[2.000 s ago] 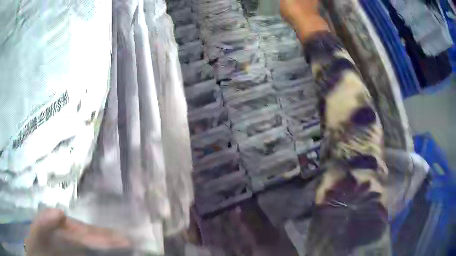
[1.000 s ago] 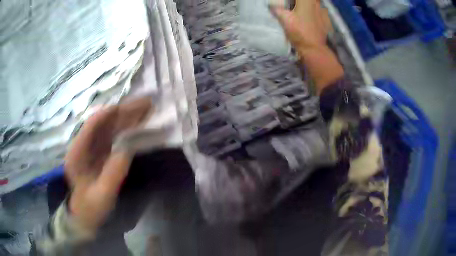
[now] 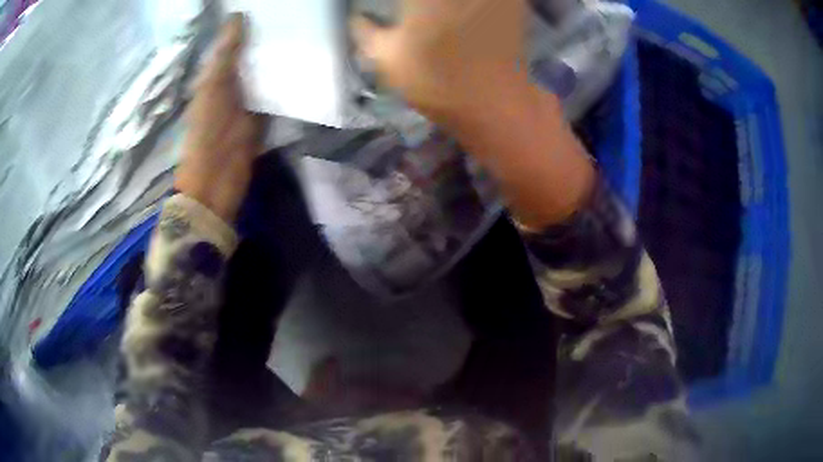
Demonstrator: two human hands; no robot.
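A pale white packet or folded paper (image 3: 293,63), overexposed, is at the top centre between my hands. My left hand (image 3: 217,135) is closed along its left edge, fingers pointing up. My right hand (image 3: 451,54) is blurred and cut off by the top edge. Its fingers are close to the right side of the white piece, and I cannot tell if they grip it. Below the hands a printed newspaper liner (image 3: 388,217) hangs down between my legs. The packed rows are hidden or out of the picture.
A ragged stack of newspaper sheets (image 3: 90,117) lies at the left over a blue crate (image 3: 99,280). A blue crate (image 3: 762,217) with dark parts (image 3: 686,180) inside stands at the right. A reddish piece (image 3: 325,374) shows low between my legs on the grey floor.
The view has swung down toward my lap and the packed rows have left the picture. My right hand has moved from the rows toward my left hand. The right-hand crate shows more fully.
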